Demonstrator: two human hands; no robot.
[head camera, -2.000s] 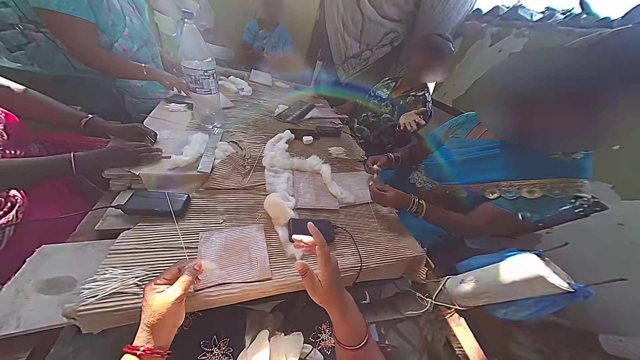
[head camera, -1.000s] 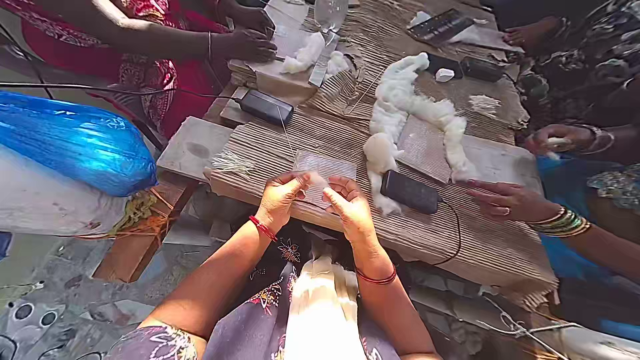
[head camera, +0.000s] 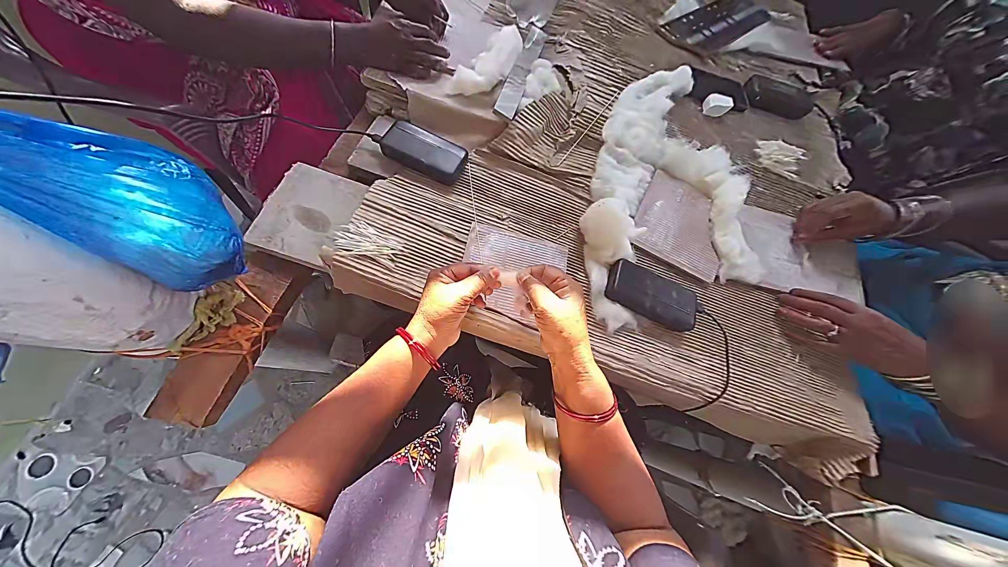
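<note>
My left hand (head camera: 455, 298) pinches a thin stick, which rises from its fingertips, and the left end of a small tuft of white cotton (head camera: 509, 283). Close on its right, my right hand (head camera: 555, 303) pinches the tuft's other end between thumb and fingers. Both hands are over a translucent ribbed sheet (head camera: 524, 249) at the near edge of the corrugated cardboard. Right of them a long roll of cotton wool (head camera: 622, 181) lies bent on the table, with a black box-like device (head camera: 652, 294) against its lower end. A pile of thin white sticks (head camera: 366, 240) is to the left.
Another black device (head camera: 423, 152) with a cable lies at the upper left. A blue plastic bag (head camera: 118, 201) fills the left side. Other people's hands rest at the top left (head camera: 405, 43) and on the right (head camera: 854, 327). The cardboard's front edge (head camera: 709, 402) runs below the hands.
My hands, apart two seconds ago with the right one raised and its fingers spread, have come together at the cotton tuft. The view has swung down and to the left.
</note>
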